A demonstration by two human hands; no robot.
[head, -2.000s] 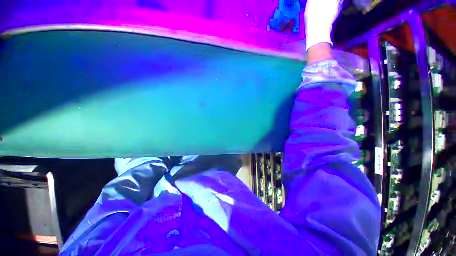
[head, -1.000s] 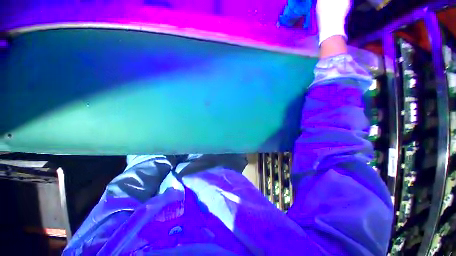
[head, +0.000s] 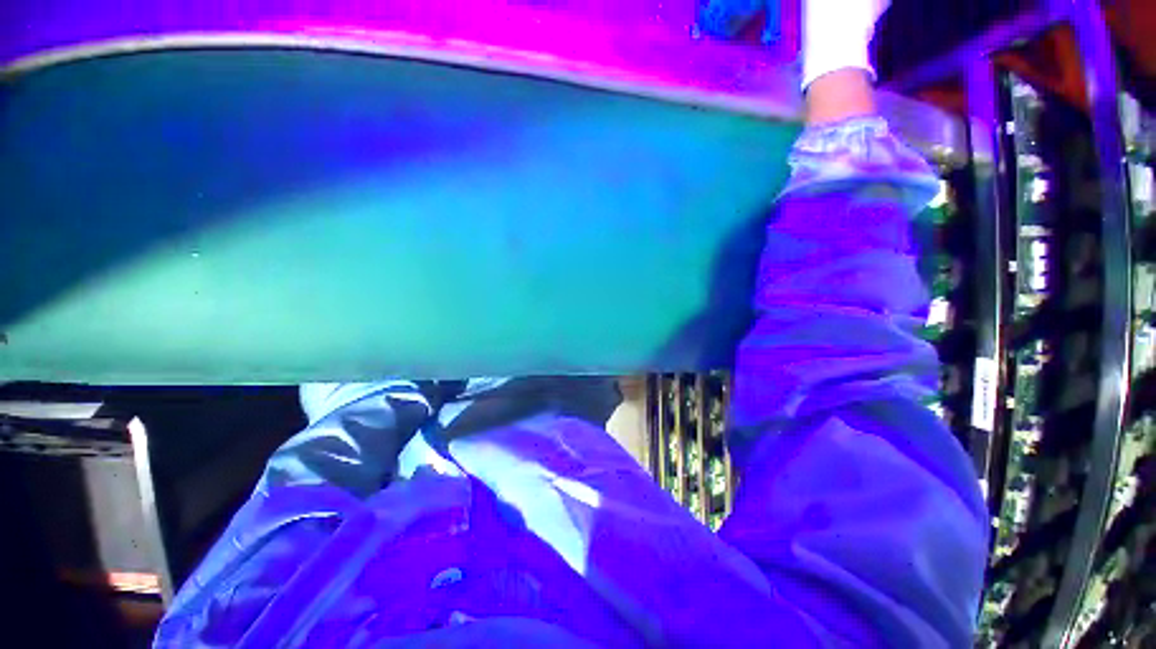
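Observation:
My right hand (head: 837,38) wears a white glove and reaches over the purple-lit bench top at the upper right. Its fingers are cut off by the top edge, so I cannot tell whether it holds anything. Bare wrist shows between the glove and the sleeve cuff. A crumpled-looking bright blue lump (head: 735,18) lies on the bench just left of the glove, partly cut off by the top edge. My left hand is out of the picture.
The bench's teal-green front (head: 418,241) spans the left and middle. A rack (head: 990,317) with metal uprights and stacked green-white boards stands close to my right arm. A dark metal-edged bin (head: 142,494) is at lower left. My coat-covered lap is below.
The bench edge and the blue lump sit higher in the picture, and less of the lump and glove shows. Over the two seconds, the right glove has shifted slightly right.

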